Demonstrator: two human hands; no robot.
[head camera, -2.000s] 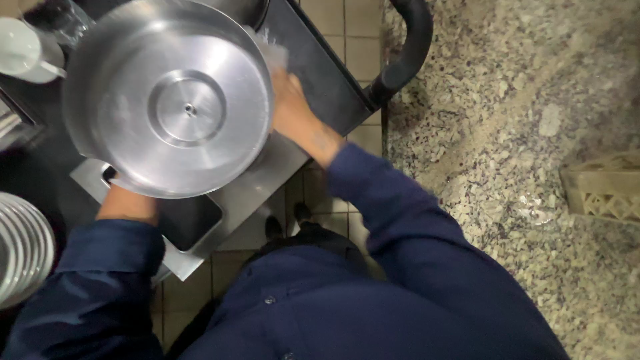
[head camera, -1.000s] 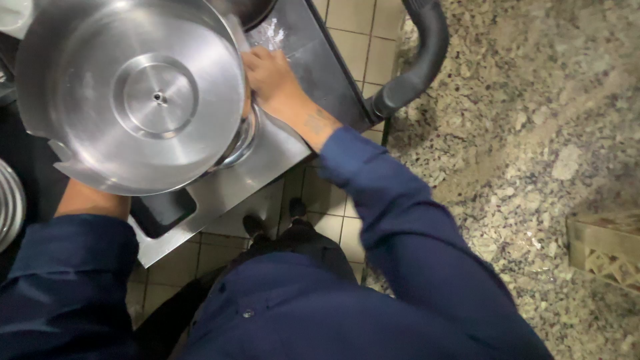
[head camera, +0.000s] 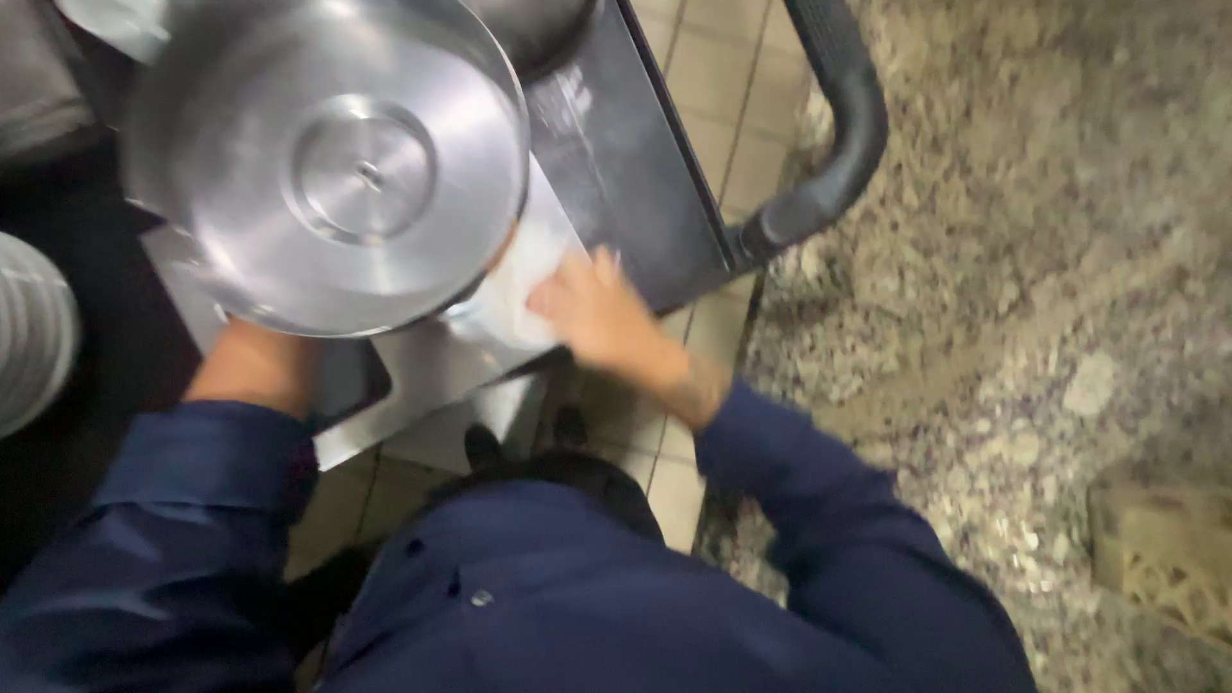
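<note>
A round stainless-steel vessel or lid with a recessed ring at its centre fills the upper left. My left hand reaches in beneath its lower rim; the fingers are hidden under the metal. To the right of the rim is my right hand, blurred, with a whitish cloth or paper at its fingertips; whether it grips that is unclear. Under the vessel lies a flat steel surface with a dark rectangular part near my left wrist.
A stack of white plates stands at the far left. A dark cart top with a curved black handle borders a granite counter. A patterned box-like object sits on that counter. A dark round pan-like item is at the top.
My right hand, at the vessel's right rim a second ago, is now apart from it and lower. The whitish cloth or paper shows more beside the rim. My left hand stays under the vessel.
</note>
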